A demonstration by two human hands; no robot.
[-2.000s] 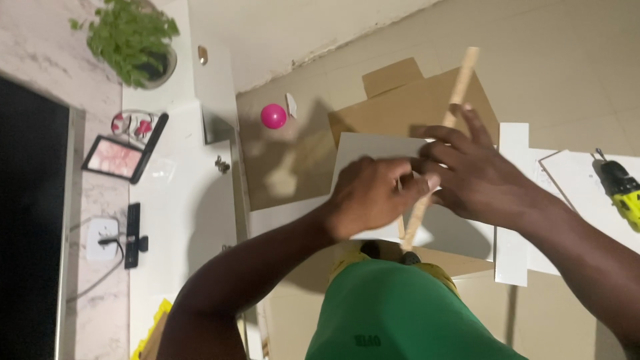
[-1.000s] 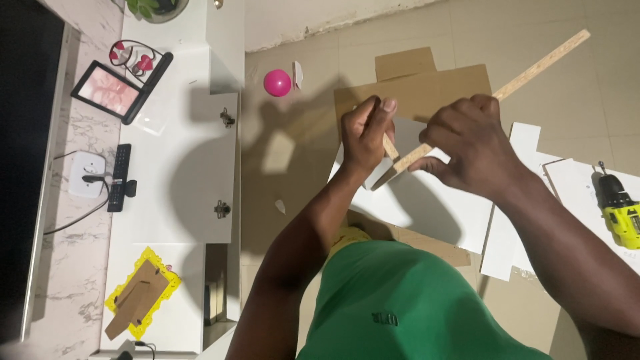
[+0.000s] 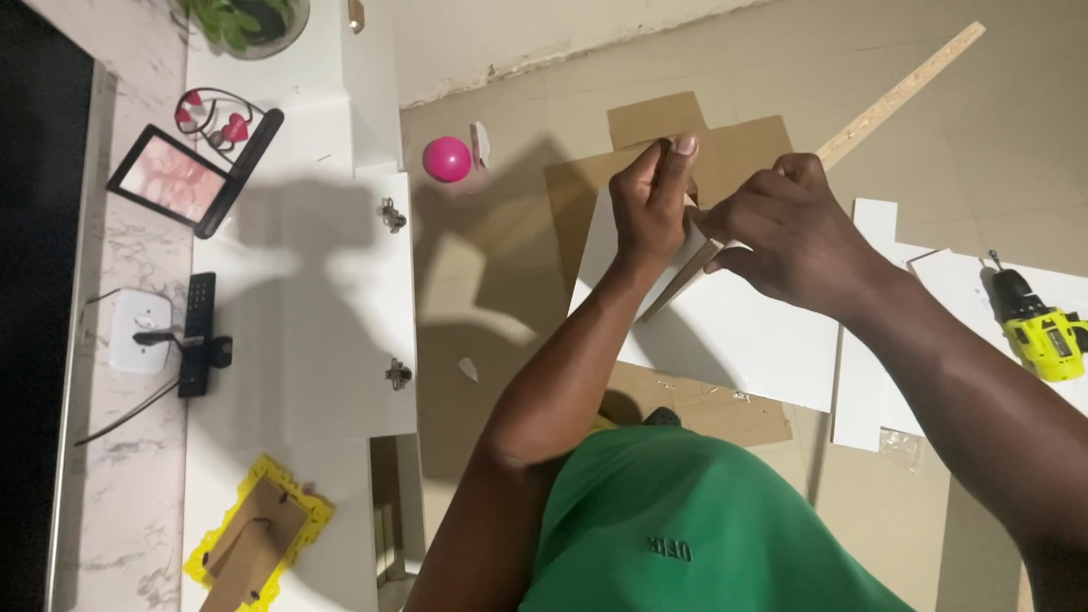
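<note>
My right hand [image 3: 778,221] grips a long narrow strip of particle board [image 3: 905,93], whose raw edge points to the upper right. Beside it my left hand [image 3: 654,200] is raised with the thumb up, its fingers curled round a part of the boards that is mostly hidden. Between the hands a second narrow piece [image 3: 682,280] slants down to the left; whether it joins the strip cannot be told. Under both hands a white panel [image 3: 748,331] lies on flat cardboard [image 3: 756,144] on the tiled floor.
A yellow-green cordless drill [image 3: 1045,327] lies on white boards at the right, near a narrow white board [image 3: 858,374]. At left, a white cabinet [image 3: 297,297] with metal hinges [image 3: 393,215] holds frames and a remote [image 3: 197,331]. A pink ball [image 3: 447,160] sits on the floor.
The strip, steep across the panel two seconds ago, now slants to the upper right. My left hand has moved up a little since one second ago.
</note>
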